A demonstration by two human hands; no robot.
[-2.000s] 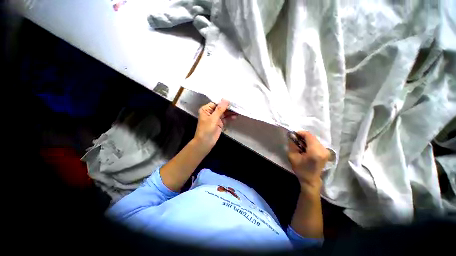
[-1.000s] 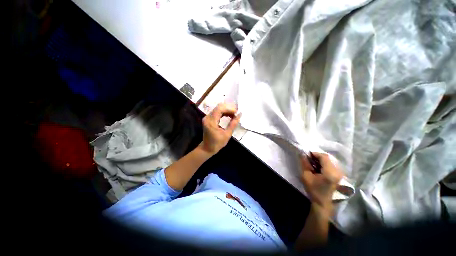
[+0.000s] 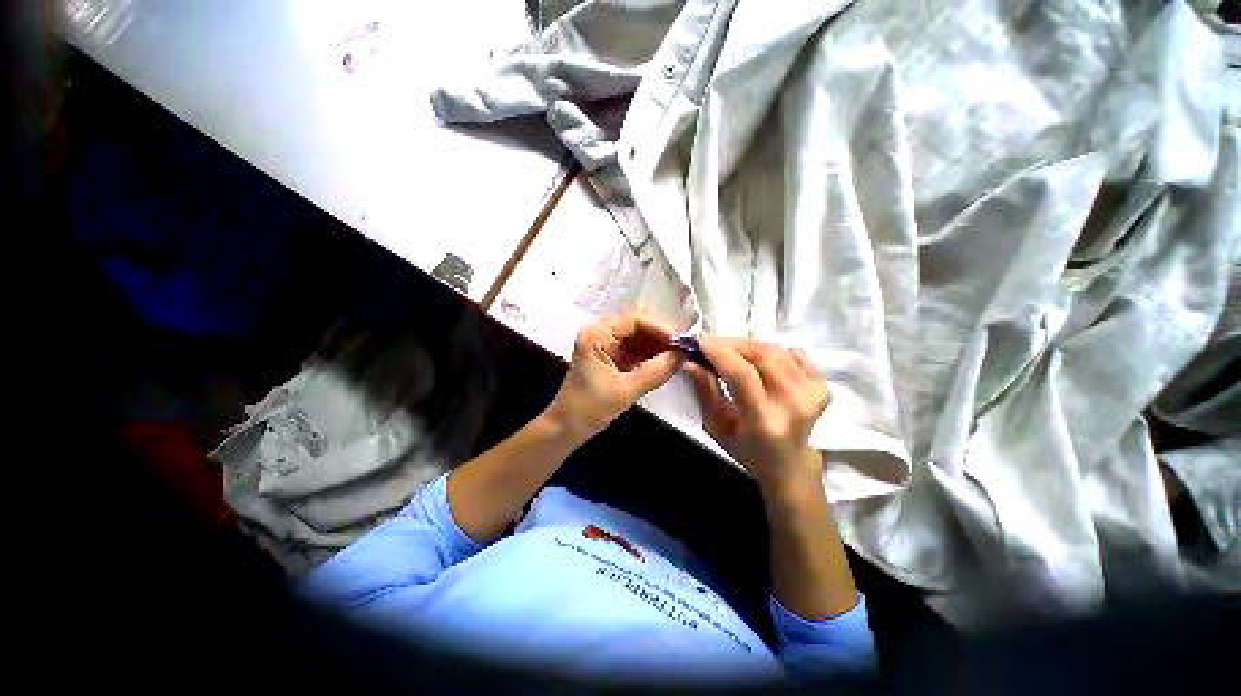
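Note:
A pale grey garment (image 3: 844, 177) lies spread over the table, with a placket (image 3: 676, 89) bearing small dots towards the top. My left hand (image 3: 615, 370) pinches the garment's edge at its fingertips near the table's front edge. My right hand (image 3: 765, 405) is close beside it, holding small dark thread snips (image 3: 694, 354) whose tip is at the left fingertips. The snips are mostly hidden by the fingers. Whether a thread is between the fingertips is too small to tell.
The white tabletop (image 3: 300, 116) has a brown joint line (image 3: 531, 238) and a grey mark. A sleeve (image 3: 497, 98) lies at the top. More pale cloth (image 3: 334, 449) is below the table's edge at the left. Cloth folds hang over the front edge at right.
My right hand has moved left with the snips, from holding the edge stretched to beside my left hand. The hem between them is no longer stretched. The view has shifted.

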